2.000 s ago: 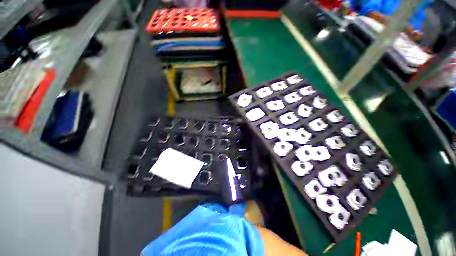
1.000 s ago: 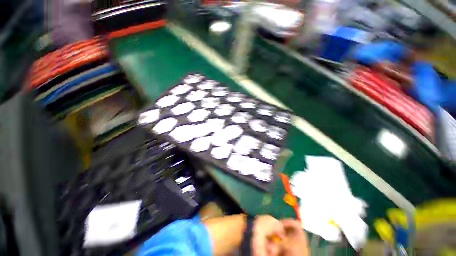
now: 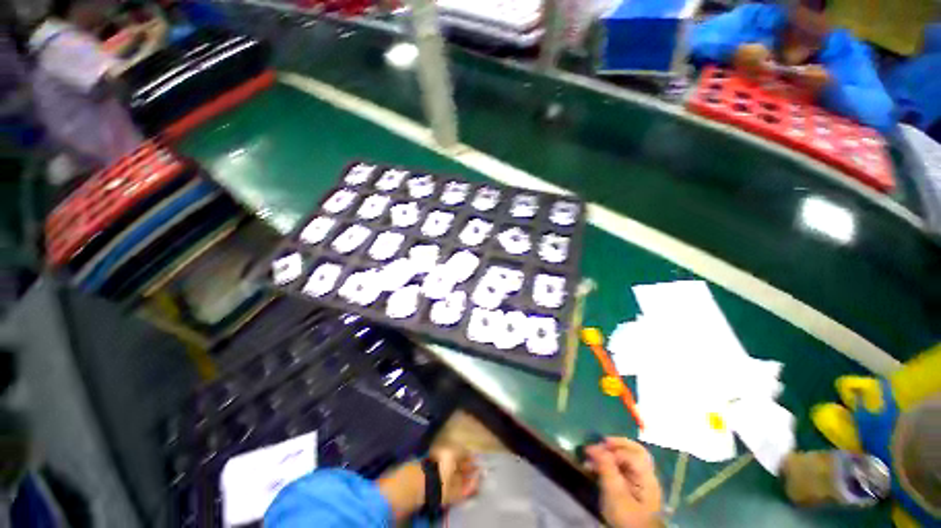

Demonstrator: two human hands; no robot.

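My left hand point(image 3: 454, 476), with a black wristband and blue sleeve, is at the bottom centre beside the bench edge; blur hides whether it holds anything. My right hand point(image 3: 627, 483) is at the bottom, right of it, fingers bent; a small dark thing point(image 3: 590, 450) shows at its fingertips, but a grip is unclear. The black parts tray point(image 3: 562, 356) lies on the green bench, its pockets filled with silver-white housings point(image 3: 550, 290), some piled on top. White wipes point(image 3: 686, 361) lie right of it. An orange stick point(image 3: 624, 400) lies between, with yellow finger cots point(image 3: 612, 386) beside it.
Lower black trays point(image 3: 299, 376) with a white sheet point(image 3: 270, 480) are at lower left. Stacked trays point(image 3: 129, 201) stand behind them. A pale rod point(image 3: 572, 356), wooden sticks point(image 3: 719, 479), a brown-wrapped bottle point(image 3: 820, 477) and a yellow-blue fan point(image 3: 877, 423) are at right. People work beyond.
The view has swung right, bringing the bottle and fan into view and shifting the parts tray left in the picture. My left hand shows farther left than one second ago.
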